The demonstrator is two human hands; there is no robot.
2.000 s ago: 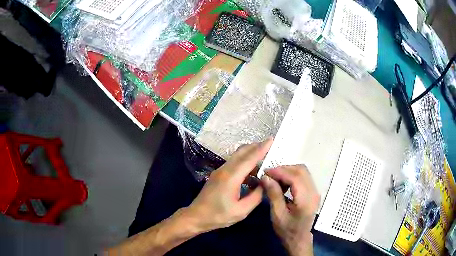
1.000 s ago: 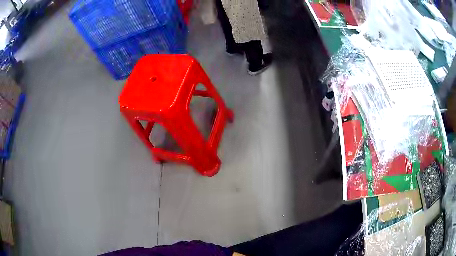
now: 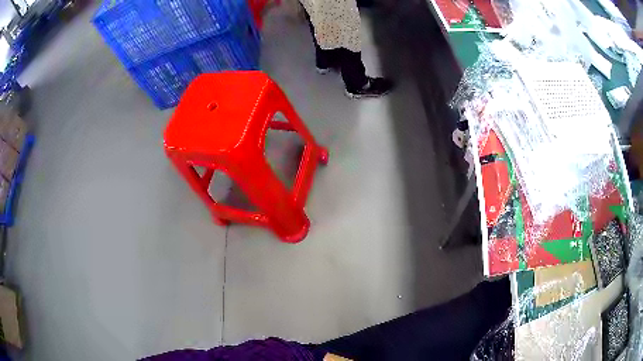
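Observation:
Neither of my hands is clearly in view; only a tiny skin-toned patch shows at the bottom edge, too small to tell what it is. White perforated panels (image 3: 564, 95) lie on clear crinkled plastic film (image 3: 522, 151) over a red-green printed board (image 3: 550, 254) at the right. Two black parts trays full of small silver pieces show at the right edge, the upper tray (image 3: 609, 254) and the lower tray (image 3: 615, 328).
A red plastic stool (image 3: 225, 134) stands on the grey floor left of the bench. Blue crates (image 3: 183, 46) are stacked behind it. A person (image 3: 338, 35) stands at the top centre. Brown cardboard (image 3: 564, 282) lies beside the trays. My dark-clothed leg (image 3: 423, 321) crosses the bottom.
The view has swung left from the bench to the floor; the hands and the panel they held have left the picture. The person's feet have shifted slightly since one second ago.

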